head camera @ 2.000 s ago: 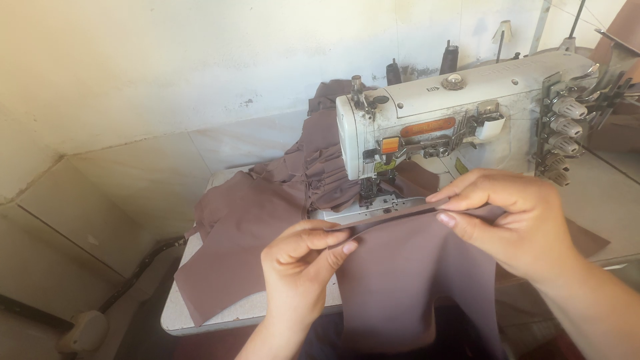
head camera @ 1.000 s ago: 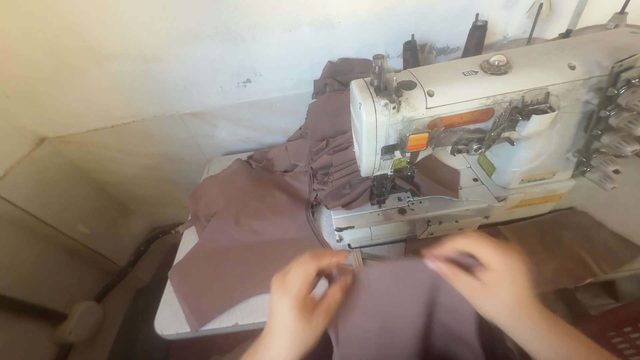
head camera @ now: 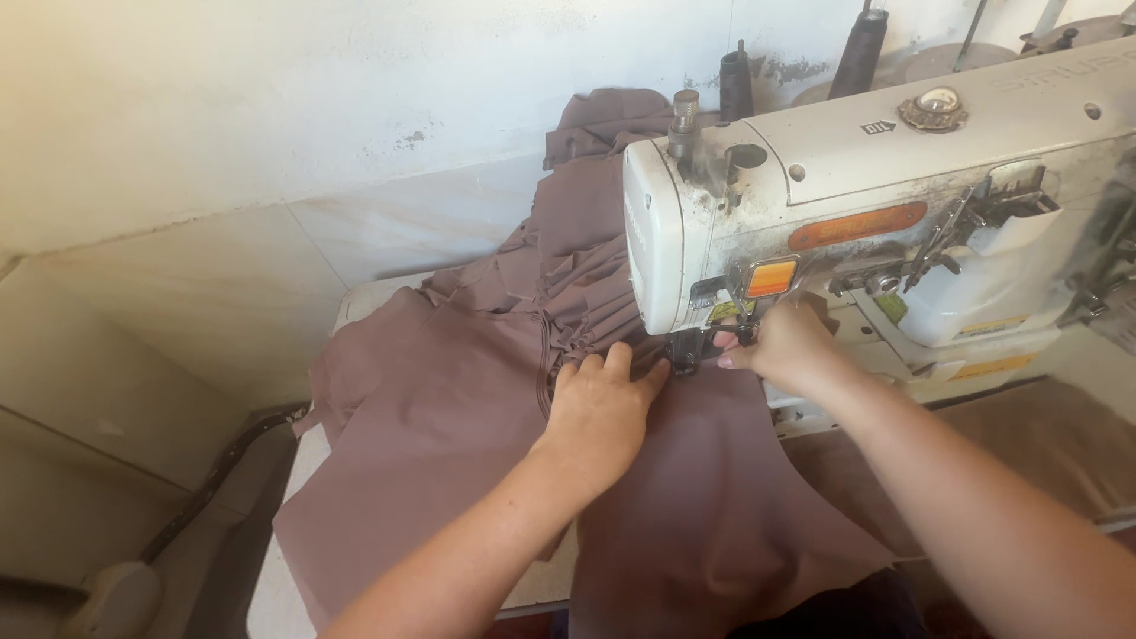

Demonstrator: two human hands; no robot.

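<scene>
A white industrial sewing machine point(head camera: 728, 231) reaches in from the right. Below its head, by the presser foot point(head camera: 683, 351), lies the upper edge of a brown fabric panel point(head camera: 701, 497) that hangs over the table's front. My left hand point(head camera: 599, 417) rests on the fabric just left of the foot, fingers spread and pressing down. At the foot's right side is my right hand point(head camera: 790, 351), thumb and fingertips close together at the fabric edge; whether they pinch it is hard to tell. Joined, gathered brown pieces point(head camera: 426, 417) spread over the table to the left.
The pale table edge point(head camera: 275, 568) shows at left. Dark thread cones point(head camera: 861, 53) stand behind the machine, against a stained wall point(head camera: 355, 115). More brown fabric point(head camera: 1029, 444) lies at right below the machine bed. A dark cable point(head camera: 222, 470) runs down at left.
Both hands have moved from in front of the machine up to its presser foot, bringing the held panel there. The left hand now lies flat on fabric. The view has moved closer to the machine.
</scene>
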